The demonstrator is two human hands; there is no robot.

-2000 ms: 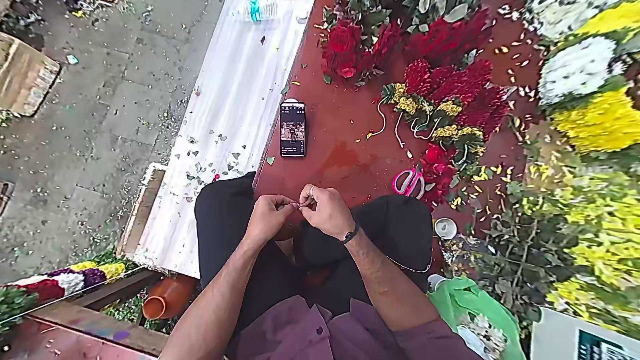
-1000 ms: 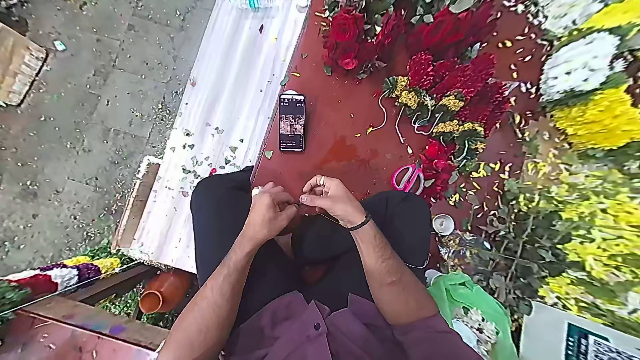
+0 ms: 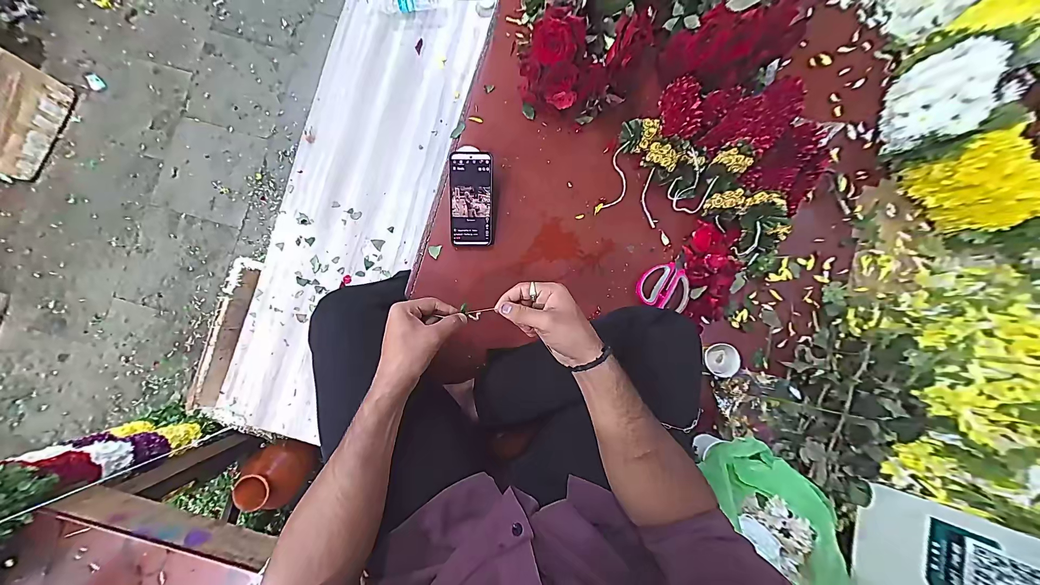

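Above my lap a thin stem or thread [image 3: 481,311] with a bit of green stretches between my two hands. My left hand [image 3: 416,333] pinches its green end between thumb and fingertips. The other end is pinched by my right hand [image 3: 551,317], which wears a ring and a dark bracelet. Pink-handled scissors [image 3: 665,286] lie to the right, beside red roses [image 3: 708,244]. Further up the red surface [image 3: 552,187] rests a smartphone [image 3: 471,197] with a lit screen. Bunches of red flowers with small yellow ones [image 3: 662,154] and loose white strings lie at the upper right.
A white sheet [image 3: 357,146] runs along the left. White flowers [image 3: 942,89], yellow flowers [image 3: 975,183] and leafy stems stand at the right. A green plastic bag [image 3: 731,467] sits by my right knee, below a small white cup [image 3: 721,360]. A clay pot [image 3: 272,479] lies lower left.
My hands have moved apart from their close position two seconds ago, and the thin piece between them now shows stretched out. The phone and scissors remain in place.
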